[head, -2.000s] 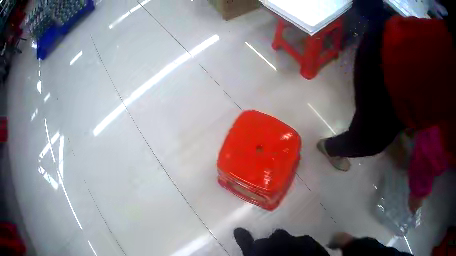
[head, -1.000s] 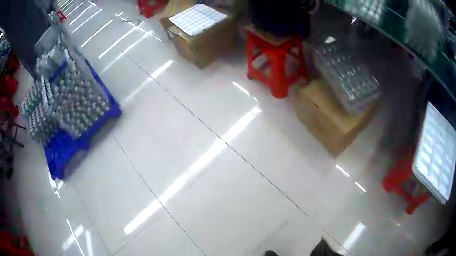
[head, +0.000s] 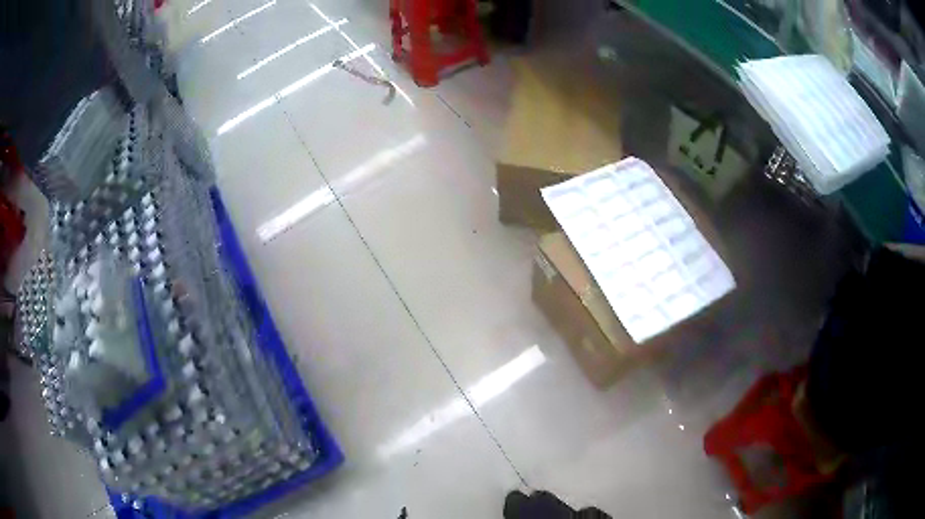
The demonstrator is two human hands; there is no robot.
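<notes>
Neither of my hands can be made out. Nearest in front of me, at the left, stacked clear trays (head: 193, 355) with rows of silvery-white parts stand on a blue plastic pallet (head: 323, 451). A blue-edged piece (head: 142, 395) lies on top of them. To the right, a white compartmented tray (head: 639, 248) lies on an open tan carton (head: 588, 324) on the floor. A dark shoe tip (head: 543, 505) shows at the bottom edge.
Another tan carton (head: 558, 132) stands behind. A red stool (head: 436, 41) is at the top. At the right, a dark-clothed person (head: 872, 375) is on a red stool (head: 766, 446). White trays (head: 816, 122) are stacked at the green bench (head: 690, 30). Pale tiles run between pallet and cartons.
The view has moved forward along the floor. The pallet with stacked trays and the carton with the white tray now appear nearer and larger. The red stool I passed is out of view.
</notes>
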